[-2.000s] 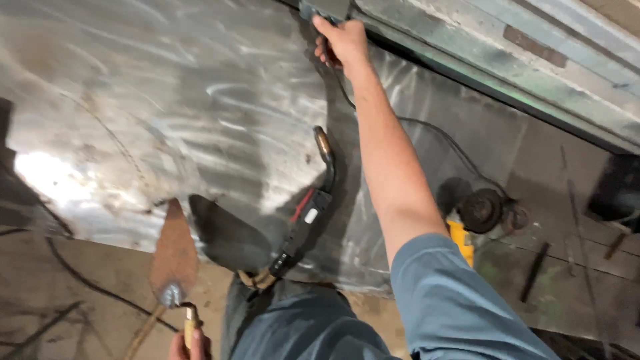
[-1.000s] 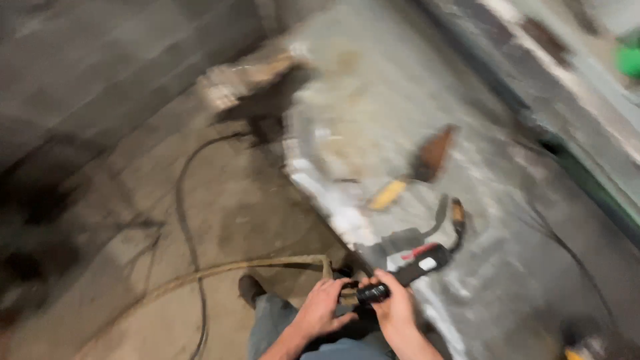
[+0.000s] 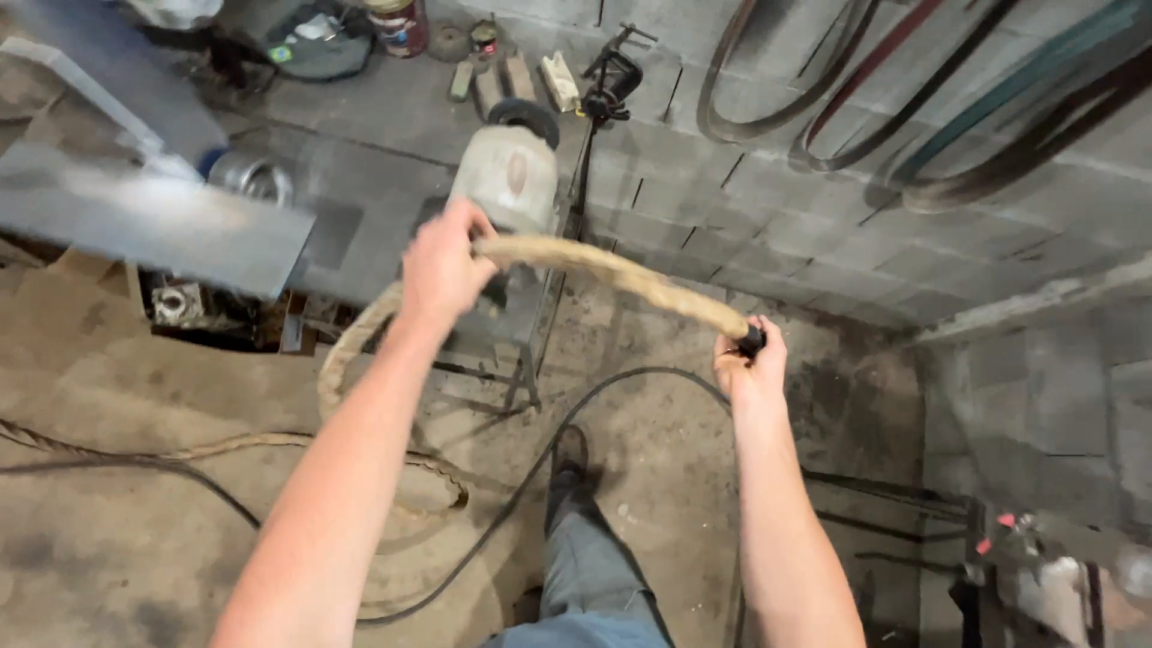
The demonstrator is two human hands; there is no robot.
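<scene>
My left hand [image 3: 447, 265] is closed round a thick tan-sheathed cable [image 3: 621, 274], in front of a cream-coloured bench grinder [image 3: 508, 171]. From there the cable bows across to my right hand [image 3: 754, 360], which grips its black end piece [image 3: 750, 340]. Beyond my left hand the cable loops down and runs along the concrete floor at the left. The rest of the black end piece is hidden by my right fingers.
The metal bench [image 3: 360, 207] holds a C-clamp [image 3: 615, 81], several small blocks and a can [image 3: 399, 25]. Hoses [image 3: 954, 99] hang on the block wall. A thin black cable [image 3: 504, 513] curves over the floor past my boot [image 3: 570, 450]. Cluttered items stand at the lower right.
The view has swung away from the metal sheet. My hands, close together on the black handle one second ago, are now apart along the tan cable. The torch-like tool no longer shows.
</scene>
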